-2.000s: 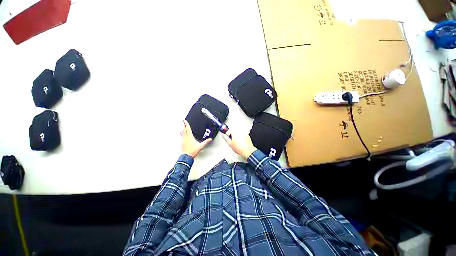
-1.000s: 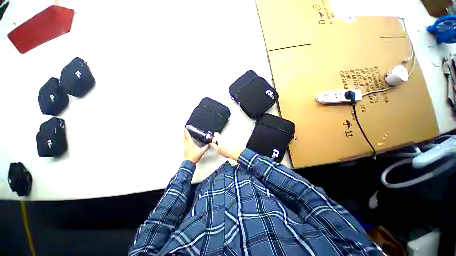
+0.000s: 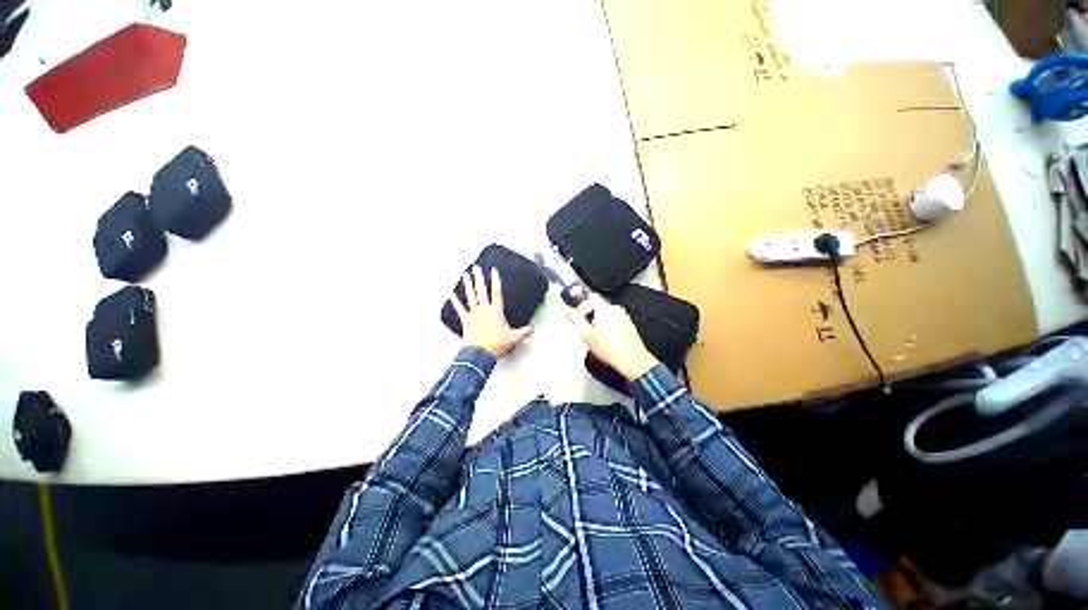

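Observation:
A small black bag [image 3: 513, 277] lies flat on the white worktable in front of me. My left hand [image 3: 487, 319] rests on its lower left part with the fingers spread. No logo shows on the visible part of this bag. My right hand [image 3: 606, 334] holds a silver-ended hand tool [image 3: 566, 281] just right of the bag, its end pointing up and left near the bag's right edge. Two more black bags lie to the right: one [image 3: 605, 237] above my right hand, the other [image 3: 663, 324] partly hidden under that hand.
Several black bags [image 3: 191, 193] lie at the left on the worktable [image 3: 358, 143]. A red panel [image 3: 107, 76] is at the far left. A cardboard sheet [image 3: 740, 322] covers the right side and bears a power strip [image 3: 787, 248] and a white round plug [image 3: 937, 197].
My left hand has moved from the bag's left edge onto its top. My right hand has moved right with the tool, off the bag and over the lower right bag.

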